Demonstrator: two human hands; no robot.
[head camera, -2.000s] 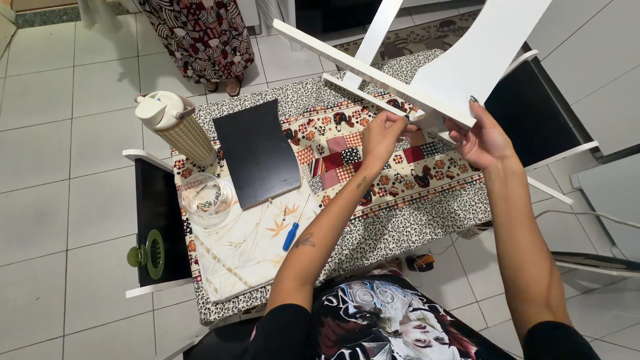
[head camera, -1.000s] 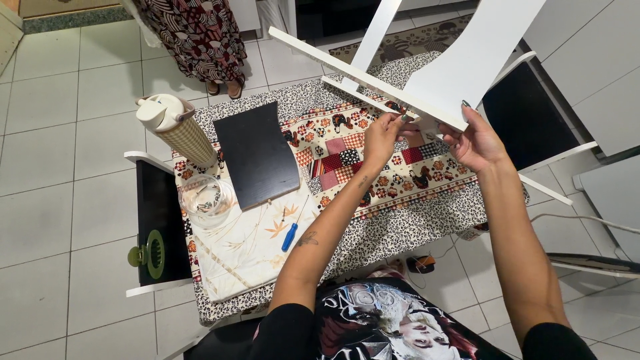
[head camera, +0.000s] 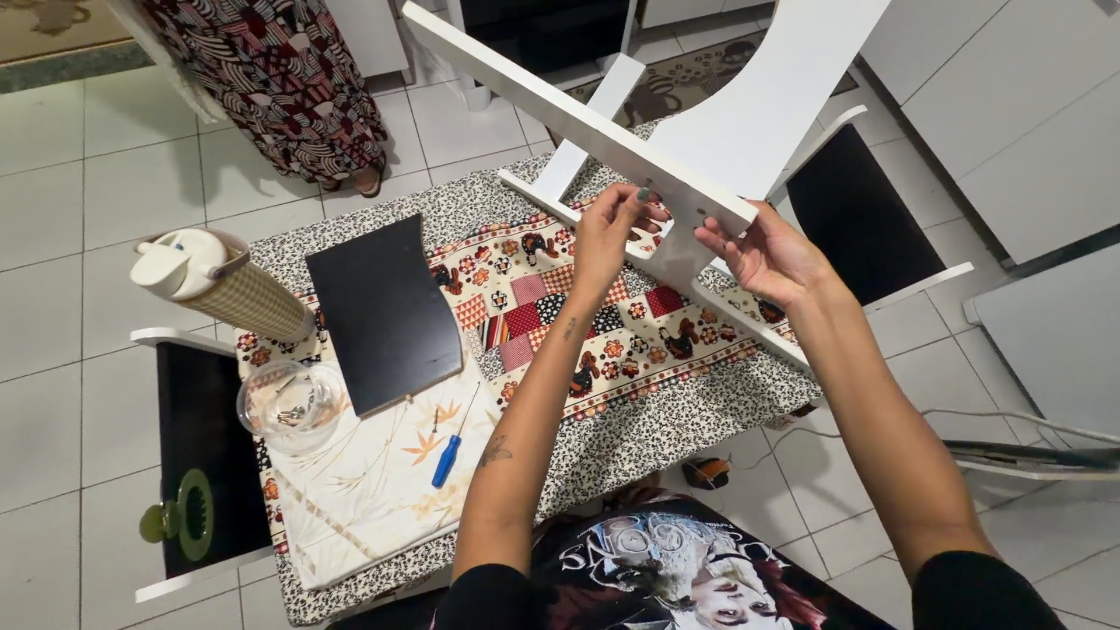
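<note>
A white panel assembly (head camera: 569, 109) with a long board and a curved side piece stands tilted over the table. My right hand (head camera: 766, 258) grips the near end of its long board. My left hand (head camera: 617, 227) is at the board's underside, fingertips pinched near a hole; whether a small part is between them cannot be told. Left of my arms lie a black panel (head camera: 385, 315), a blue-handled screwdriver (head camera: 446, 461) and a clear plastic tub (head camera: 291, 407) with metal screws, by a folded cream cloth (head camera: 350, 516).
A patterned tablecloth (head camera: 700, 455) covers the table. A beige thermos (head camera: 227, 284) stands at its left end. Black-seated chairs flank it, the left one (head camera: 201, 437) bearing a green plastic object (head camera: 194, 514). A person in a patterned skirt (head camera: 271, 87) stands beyond the table. A cable (head camera: 1006, 418) runs at right.
My left hand's fingers have shifted slightly at the board's underside. My right hand stays on the board's end.
</note>
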